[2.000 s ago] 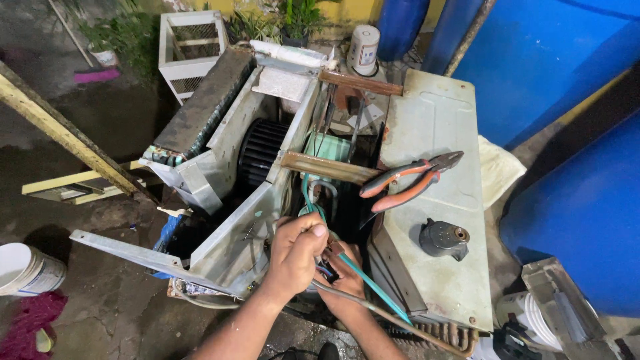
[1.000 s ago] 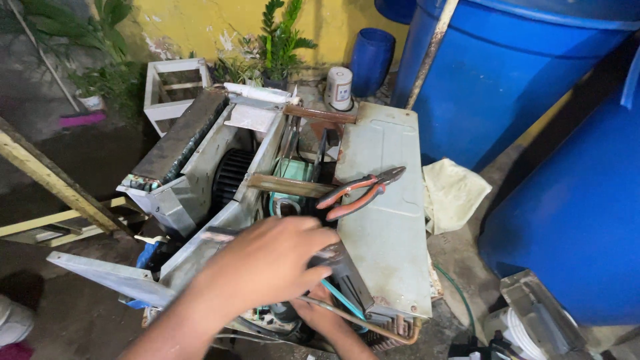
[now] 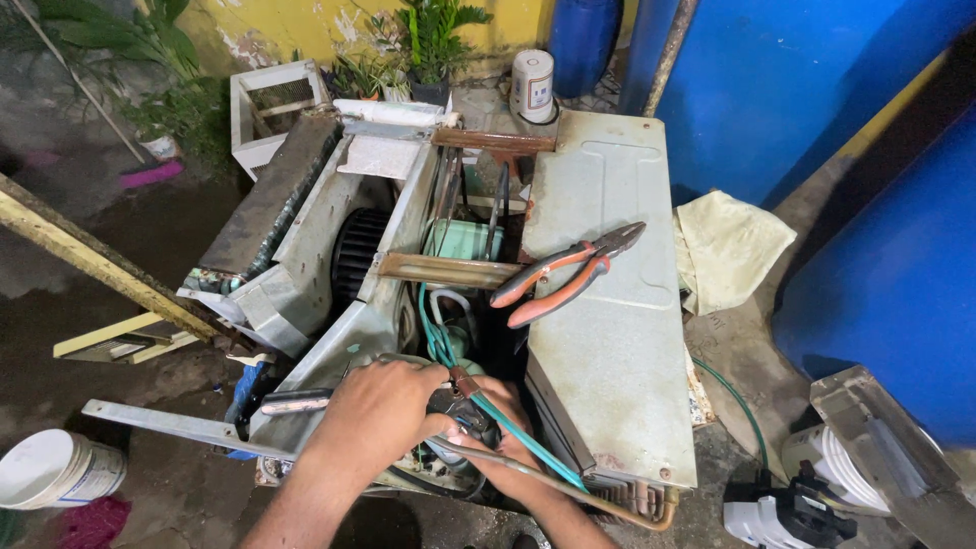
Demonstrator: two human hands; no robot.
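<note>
My left hand (image 3: pixel 381 415) is bent over the front of an opened air-conditioner chassis, finger and thumb at a dark round part (image 3: pixel 463 404). A tool handle (image 3: pixel 296 402) sticks out to its left; whether the hand grips it is hidden. My right hand (image 3: pixel 507 419), partly behind teal wires (image 3: pixel 518 431) with a brown sleeve, closes around the dark part from the right. A copper pipe (image 3: pixel 526 467) runs past both hands. Combination pliers (image 3: pixel 572 271) with orange-and-black handles rest across a rusty crossbar (image 3: pixel 450 270) and the pale metal panel (image 3: pixel 610 358), away from both hands.
Left of the hands are the black blower wheel (image 3: pixel 357 248) and a raised metal flange (image 3: pixel 164 422). A finned coil (image 3: pixel 263 202) lies farther back. White buckets (image 3: pixel 57 469), a beige cloth (image 3: pixel 724 248) and large blue barrels (image 3: pixel 770 84) surround the unit.
The black cap-like part that lay on the pale panel is gone from there. My left hand has moved from above the chassis down beside my right hand. The pliers stay put.
</note>
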